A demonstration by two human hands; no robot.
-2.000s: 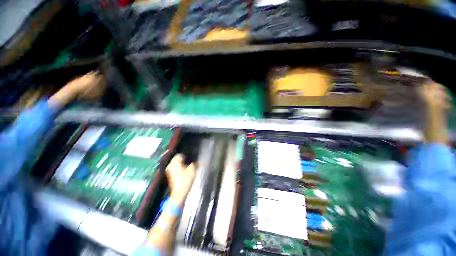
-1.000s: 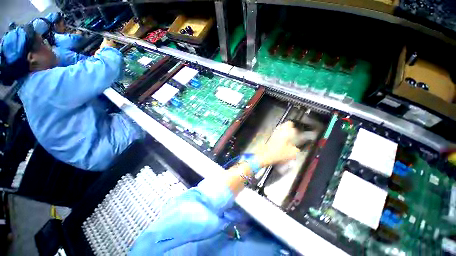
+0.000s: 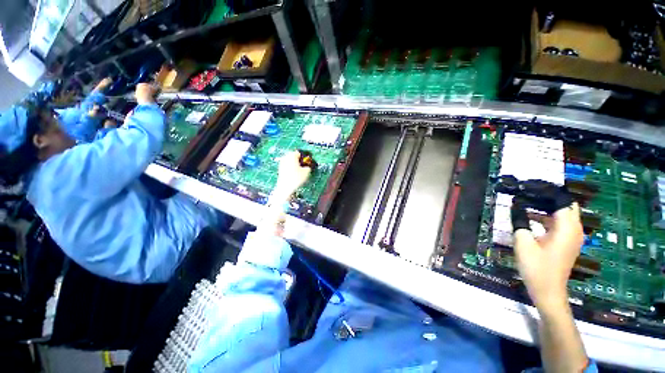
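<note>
My left hand [image 3: 293, 176] is over the middle green circuit board [image 3: 288, 142], its fingertips closed on a small yellow, red and black part [image 3: 305, 159]. That part is at the board's right side; whether it touches the board is unclear. My right hand [image 3: 550, 248] is over the right circuit board [image 3: 620, 255], with several black components [image 3: 536, 195] at its fingers. They hide part of the pale blocks [image 3: 532, 156] below. Blue parts [image 3: 270, 128] sit beside the pale blocks on the middle board.
Metal conveyor rails [image 3: 350, 251] run before and behind the boards. A gap with metal bars [image 3: 397, 189] lies between the two boards. A person in a blue smock [image 3: 109, 197] works at the left. White rows of parts [image 3: 193, 320] lie below the line. Cardboard boxes [image 3: 598, 55] stand on the shelf.
My left hand has moved left from the gap to the middle board, now with the small part. My right hand has come into view with the black components. The view has shifted.
</note>
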